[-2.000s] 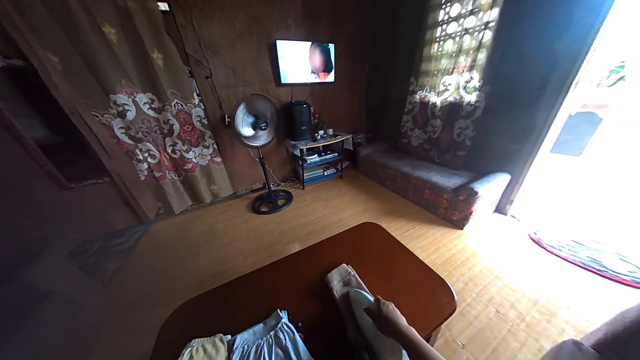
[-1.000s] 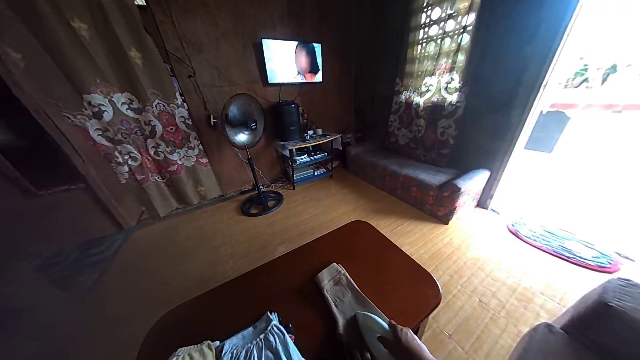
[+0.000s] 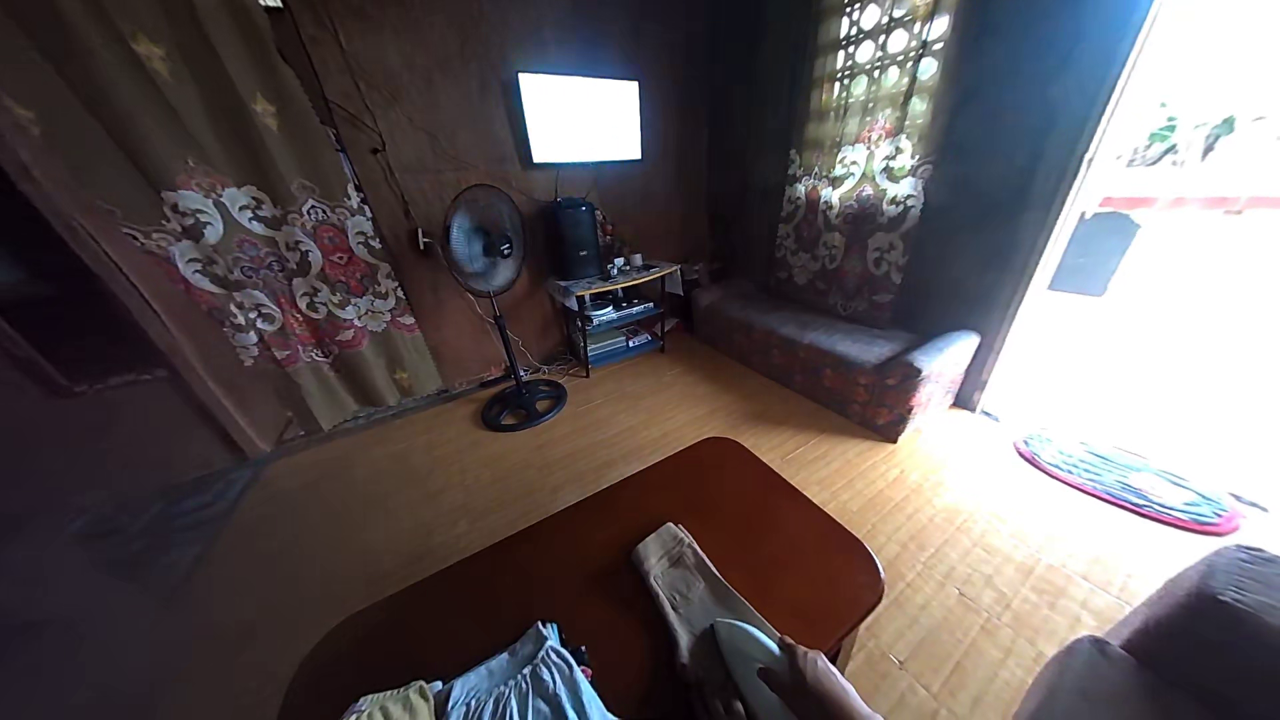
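My right hand (image 3: 815, 684) grips a pale clothes iron with a pointed front (image 3: 748, 664) at the bottom edge of the head view. The iron lies on or just over the right side of beige folded trousers (image 3: 690, 590), which stretch across a reddish-brown wooden table (image 3: 600, 550). A dim brownish shape at the lower edge, left of the iron, may be my left hand, but shadow hides its form. To the left on the table are a light blue gathered garment (image 3: 525, 685) and a yellowish cloth (image 3: 395, 703), both cut off by the frame.
Beyond the table stand a pedestal fan (image 3: 487, 245) and a small shelf stand (image 3: 620, 315) with a black speaker (image 3: 577, 240). A television (image 3: 582, 118) hangs above. A cushioned bench (image 3: 810, 345) is at the right, an oval mat (image 3: 1130, 482) by the bright doorway, and grey upholstered seating (image 3: 1180, 640) nearby.
My right hand and the iron have moved along the trousers, away from their far end. More of the beige cloth shows. The television picture has turned plain white.
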